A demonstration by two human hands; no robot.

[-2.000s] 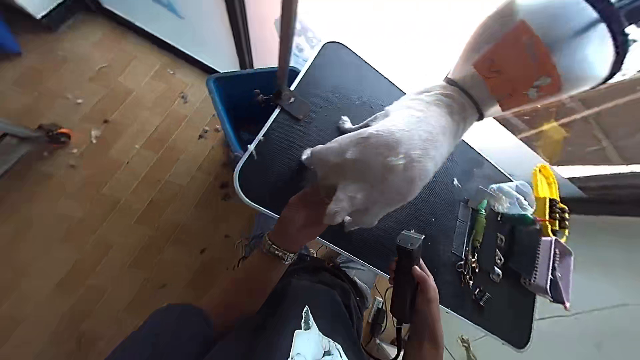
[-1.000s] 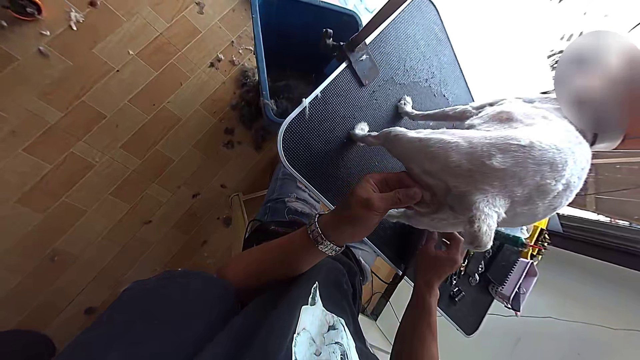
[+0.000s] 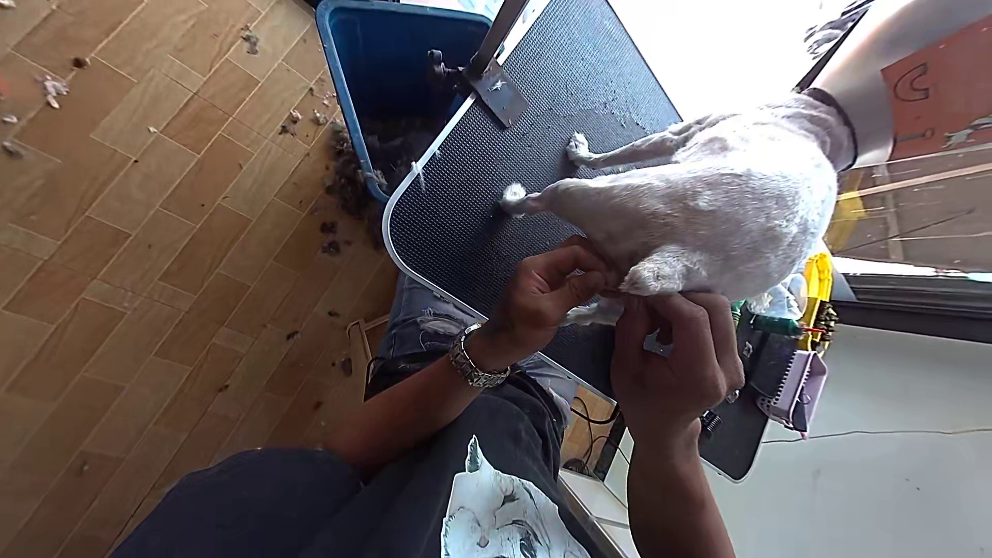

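A closely clipped, light-coated dog (image 3: pixel 721 194) stands on a black textured grooming table (image 3: pixel 457 225), its head inside a wide cone collar (image 3: pixel 876 85). My left hand (image 3: pixel 550 291), with a metal watch on the wrist, pinches at the dog's rear underside beside the fluffy tail or leg tuft (image 3: pixel 659 271). Close to its right, my right hand (image 3: pixel 678 349) has its bent fingers against the same part of the dog. What exactly the fingertips hold is hidden by the fingers and fur. No clipper shows in either hand.
A blue plastic bin (image 3: pixel 345 93) with hair clippings stands past the table's left edge, near a clamped metal post (image 3: pixel 496 89). Grooming tools, a slicker brush (image 3: pixel 790 387) and a yellow holder (image 3: pixel 818 287) lie at the right. Hair tufts (image 3: pixel 54 89) dot the tiled floor.
My right hand held a black hair clipper two seconds ago; it is now at the dog's rear without it. My left hand stays at the dog. The view has shifted and come closer.
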